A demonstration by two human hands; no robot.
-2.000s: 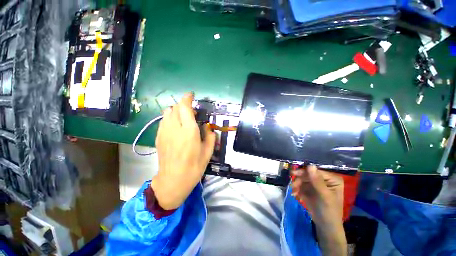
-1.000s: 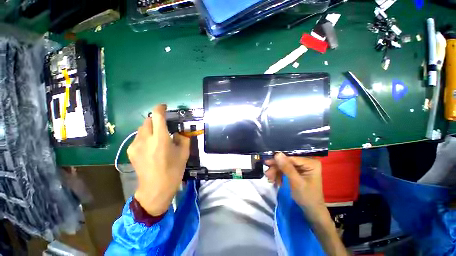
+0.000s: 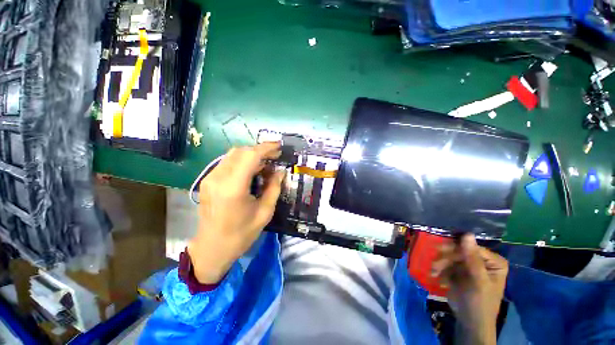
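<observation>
The glossy black display (image 3: 431, 172) lies tilted over the right part of the tablet inner assembly (image 3: 354, 226), with strong reflections. My right hand (image 3: 472, 273) pinches the display's lower edge near its right end. An orange ribbon cable (image 3: 315, 172) runs from under the display to the board end of the assembly. My left hand (image 3: 236, 202) is over that left end, thumb and forefinger apart by the board and cable end; its fingers hide part of it, and I cannot tell whether they grip anything.
A second opened tablet (image 3: 131, 87) lies at the left beside wrapped trays (image 3: 44, 135). Blue-framed panels (image 3: 499, 17) are stacked at the back right. Blue triangular picks (image 3: 537, 190), a dark thin tool (image 3: 561, 178), a red block (image 3: 522, 92) and small parts (image 3: 596, 101) lie at right.
Against one second ago, the bench view has shifted and the display is tilted more, its right end lower. My right hand still pinches its lower edge. My left thumb and forefinger are at the cable end.
</observation>
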